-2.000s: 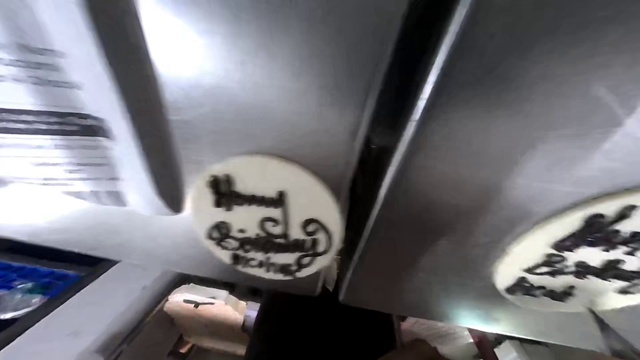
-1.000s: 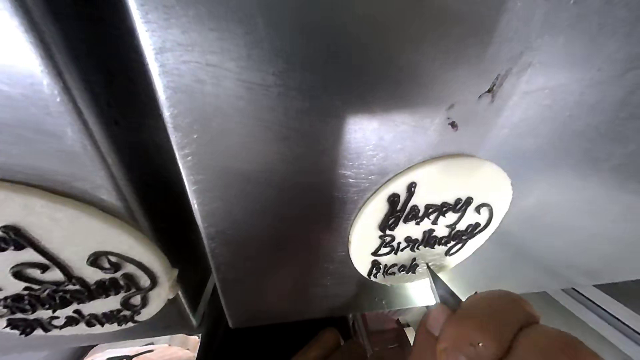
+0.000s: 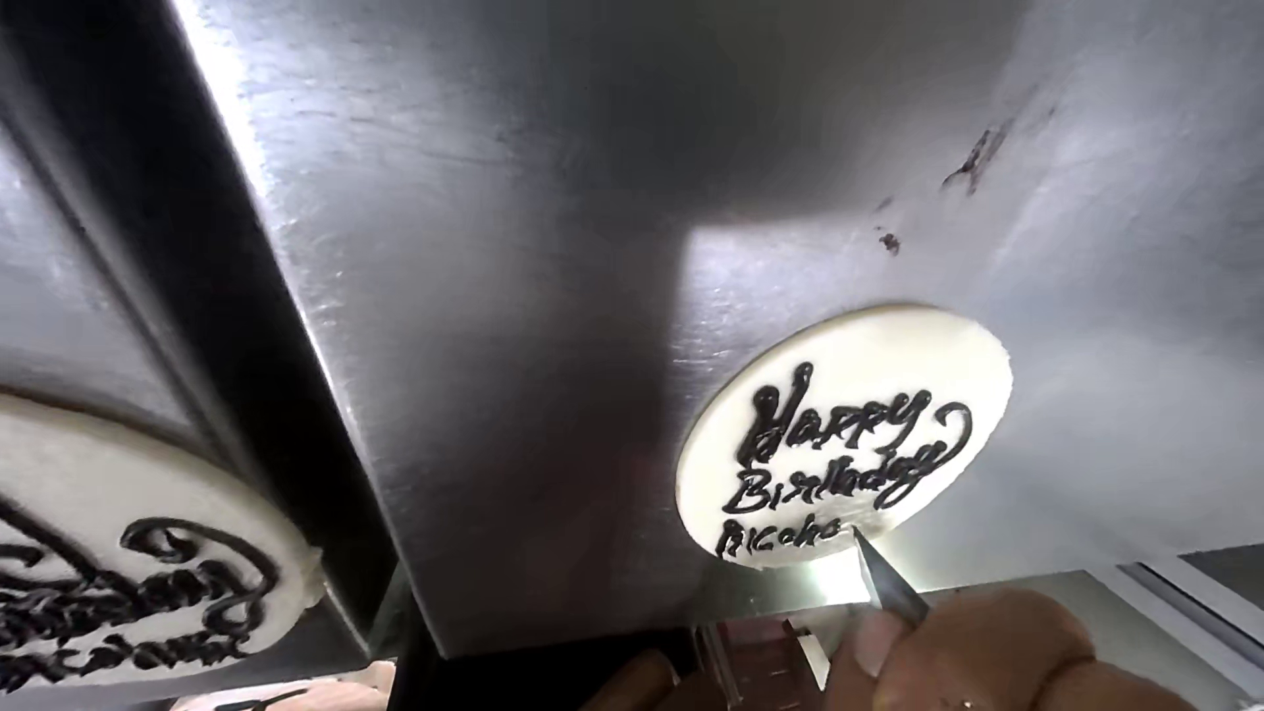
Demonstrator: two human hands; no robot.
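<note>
My right hand, at the bottom right, pinches a dark pointed piping cone. Its tip touches the lower edge of an oval white plaque, at the end of the last line of dark piped lettering. The plaque, which looks like white chocolate, lies flat on a brushed-metal surface. Fingers at the bottom edge, seemingly of my left hand, are dim and mostly out of frame; whether they hold anything cannot be told.
Another white plaque with dark piped lettering lies at the left, cut off by the frame. A dark gap separates the two metal surfaces. Dark smears mark the metal above the nearer plaque. Below the edge are partly seen items.
The view has shifted right and closer since two seconds ago. Over the last second, the cone tip has moved slightly right along the bottom line, which has grown by a little lettering.
</note>
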